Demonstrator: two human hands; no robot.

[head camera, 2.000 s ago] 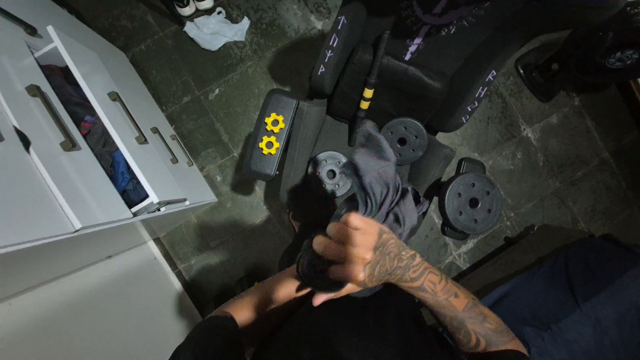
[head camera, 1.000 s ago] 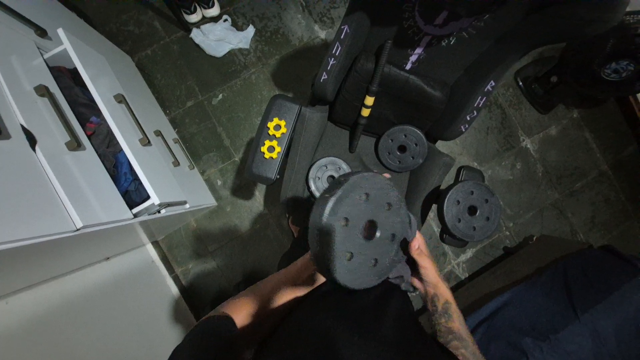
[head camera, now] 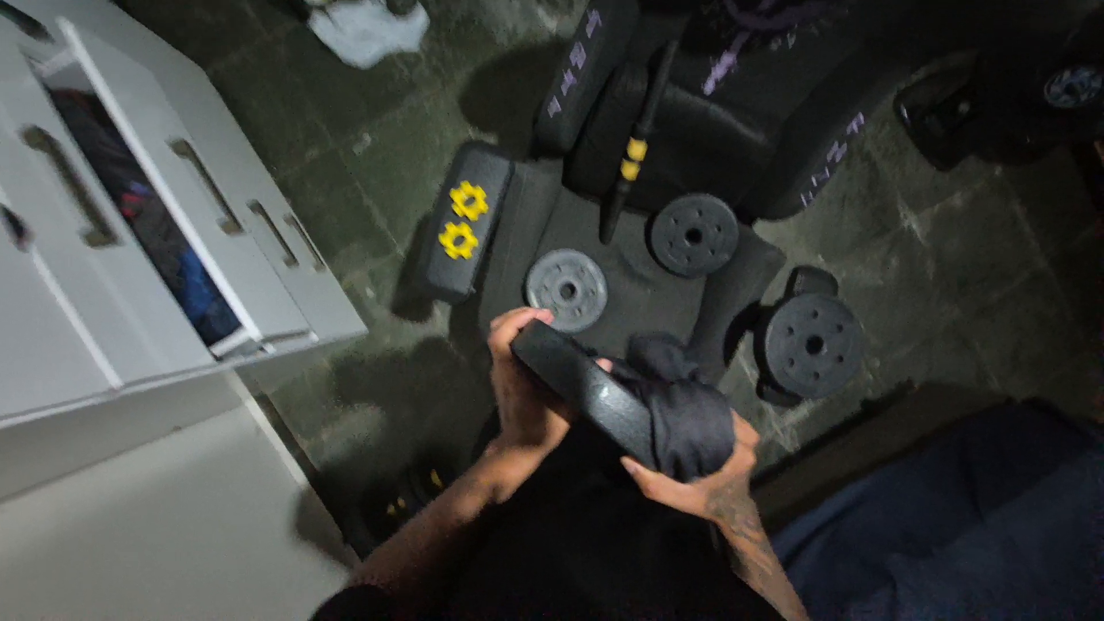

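A black weight plate [head camera: 586,397], seen nearly edge-on, is held between both hands. My left hand [head camera: 522,388] grips its upper left end. My right hand [head camera: 711,474] holds a dark grey cloth [head camera: 690,423] against the plate's lower right side. Just beyond, a smaller grey weight plate [head camera: 567,291] and a black weight plate [head camera: 693,235] lie on the gaming chair's seat. A dumbbell bar [head camera: 634,159] with a yellow middle leans on the chair. Two yellow star collars [head camera: 463,220] rest on the chair's left armrest [head camera: 483,172]. Another plate [head camera: 814,345] sits on the right armrest.
A white dresser [head camera: 198,198] with a drawer of clothes pulled out stands at the left. A pale cloth [head camera: 371,30] lies on the dark tiled floor. Dark blue fabric [head camera: 957,509] is at lower right, and a black wheeled object [head camera: 957,112] at upper right.
The held plate has turned from face-up to nearly edge-on. My left hand now shows at its upper left end, and the cloth is bunched at its right side. The view has moved nearer.
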